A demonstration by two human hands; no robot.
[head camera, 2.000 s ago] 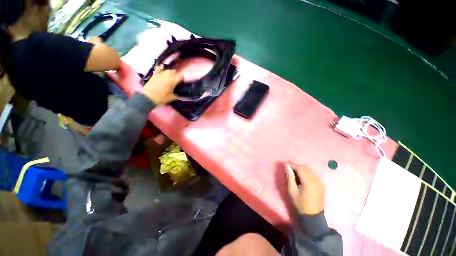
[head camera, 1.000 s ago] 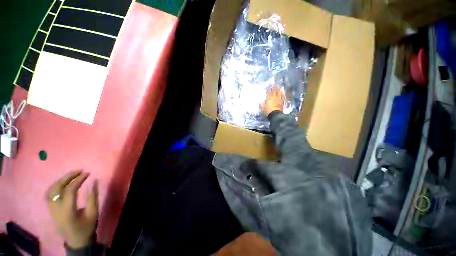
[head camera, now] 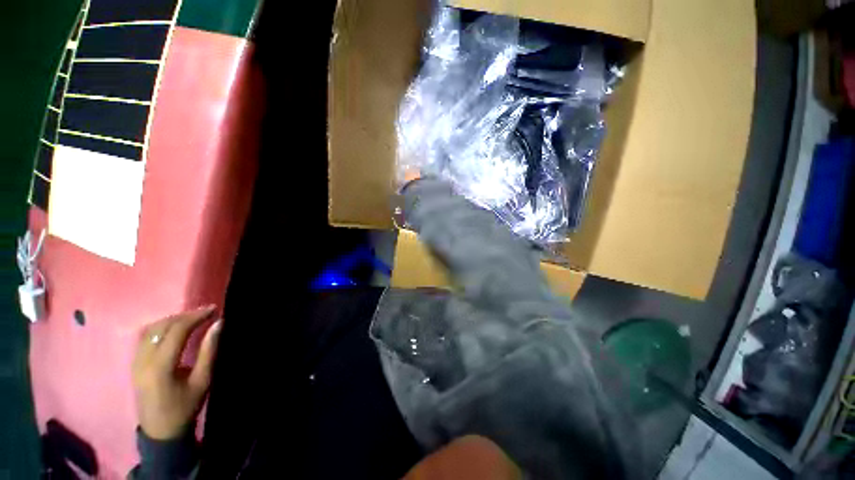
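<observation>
An open cardboard carton (head camera: 670, 159) stands in front of me. A clear crumpled plastic bag (head camera: 469, 141) lies in it, with black parts (head camera: 553, 70) showing at its right and back. My right sleeve reaches over the carton's near edge. Only a small bit of my right hand (head camera: 412, 176) shows at the carton's left side by the bag; its fingers are hidden. My left hand (head camera: 176, 375), with a ring, is at the near edge of the pink foam sheet (head camera: 183, 216), fingers bent and thumb apart, holding nothing.
The sheet of black foam strips (head camera: 112, 94) with bare liner (head camera: 98, 202) lies at the bench's far end. A white charger (head camera: 32, 302) and a smartphone (head camera: 70, 450) are at the left. A green round object (head camera: 647, 356) is right of my lap. A shelf with a blue item (head camera: 825, 202) stands at right.
The view has swung from the bench to the carton. My left hand has left the black frames. My right hand has moved left inside the carton, and more black parts show beside the bag.
</observation>
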